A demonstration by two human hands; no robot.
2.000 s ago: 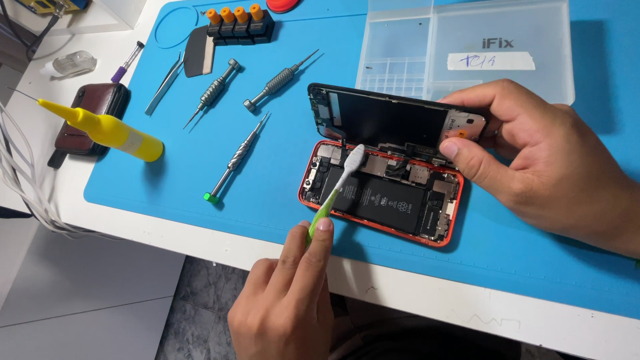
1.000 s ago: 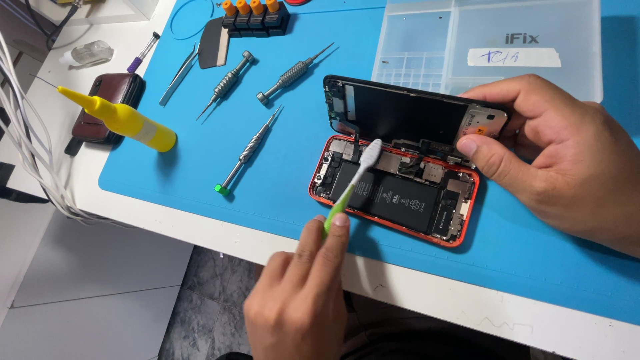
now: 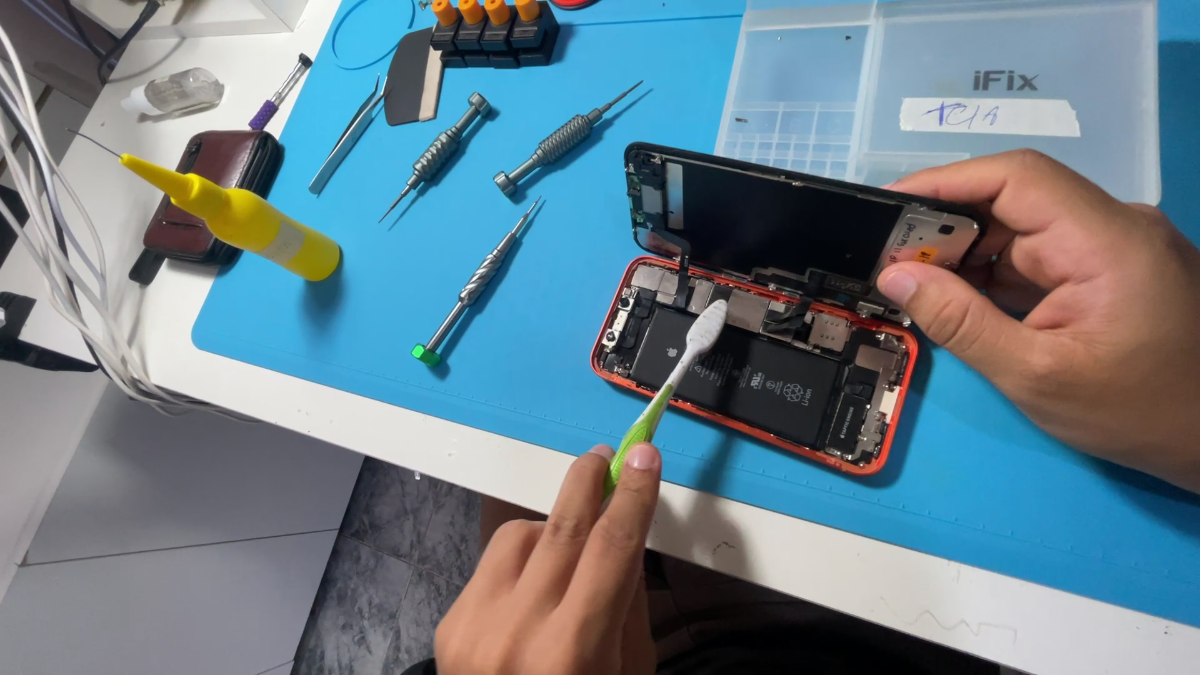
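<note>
An opened smartphone with a red frame [image 3: 741,394] lies on the blue mat, its black battery [image 3: 750,375] and metal shields showing. My right hand [image 3: 1059,319] grips the right end of the phone's display assembly [image 3: 778,216], which stands tilted up along the far edge of the frame, flex cables between the two. My left hand [image 3: 572,562] holds a green and white toothbrush [image 3: 647,422] by its handle. The brush head is over the upper part of the battery, near the shields; whether the bristles touch cannot be told.
Three precision screwdrivers [image 3: 478,281], tweezers [image 3: 347,136] and a yellow needle-tipped bottle [image 3: 253,225] are left of the phone. A translucent plastic case [image 3: 1012,47] lies behind it. A dark red pouch [image 3: 208,197], clear bottle [image 3: 183,92] and white cables [image 3: 75,253] are at far left.
The brush head has shifted slightly relative to the phone, while my left hand keeps hold of the handle. My right hand still holds the display up.
</note>
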